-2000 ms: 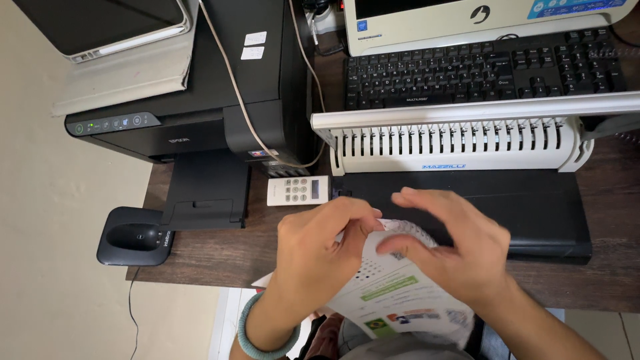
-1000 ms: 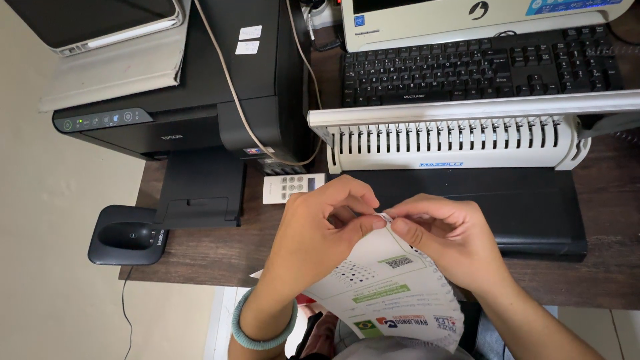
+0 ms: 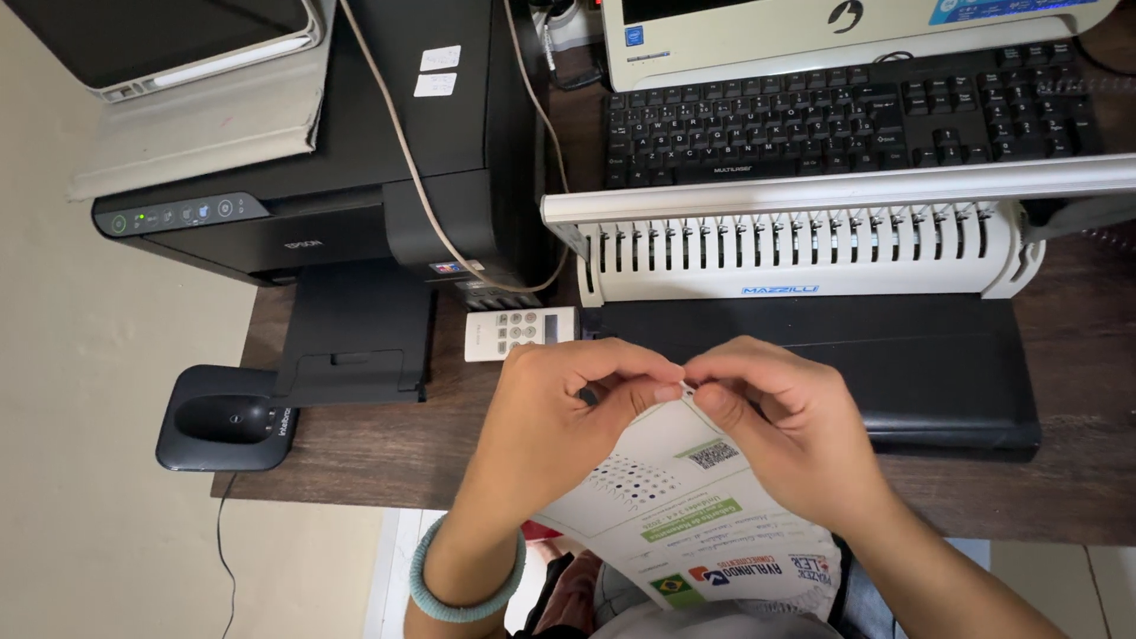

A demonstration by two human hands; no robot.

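My left hand (image 3: 568,426) and my right hand (image 3: 781,426) pinch the upper end of printed paper sheets (image 3: 710,524) between thumbs and forefingers, their fingertips almost touching. The paper bears writing, a dot grid and a printed code, and it hangs down over my lap. Its right edge looks serrated or punched. A teal hair tie (image 3: 468,603) circles my left wrist. Beyond my hands, a white binding machine (image 3: 799,257) with a row of slots and a black base (image 3: 941,373) stands on the desk.
A black printer (image 3: 302,231) with its tray (image 3: 355,337) out stands at the left, a tablet (image 3: 177,44) on top. A white remote control (image 3: 519,335) lies beside it. A black phone cradle (image 3: 226,417) sits at the desk's left edge. Behind the binder is a keyboard (image 3: 745,133); a cable crosses the printer.
Two seconds ago my right fingers were spread above the paper's bent upper end. Now both hands pinch it with fingertips close together, and the sheets look flatter.
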